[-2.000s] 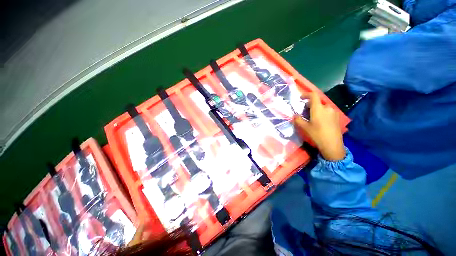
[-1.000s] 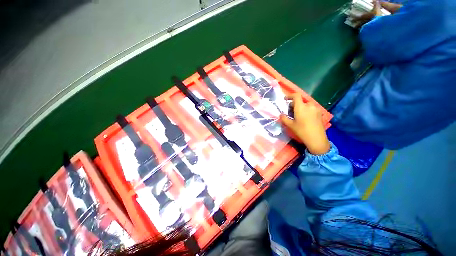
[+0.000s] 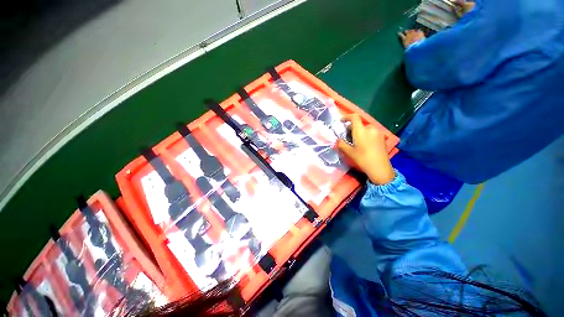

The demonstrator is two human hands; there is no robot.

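Note:
A red-orange watch tray (image 3: 127,186) lies in front of me, holding several black smartwatches (image 3: 210,164) with straps over its far edge. Two watches near the middle show green (image 3: 271,122). Shiny clear film (image 3: 272,204) covers much of the tray. My right hand (image 3: 369,148) is at the tray's right end, thumb and forefinger around a small dark spot on the film; whether they grip it is unclear. My left hand is not visible; dark hair strands blur the lower edge.
A second tray (image 3: 102,201) of film-covered watches touches the first at lower left. Green bench (image 3: 179,80) with a grey rail (image 3: 204,48) lies behind. At right, a person in a blue smock (image 3: 488,93) handles white boxes (image 3: 438,13). A blue stool or crate (image 3: 433,182) is below.
The view has shifted, so the trays sit slightly further left. My right hand keeps its place on the tray. Fingers at the lower left are no longer seen. The coworker's hands have come into view.

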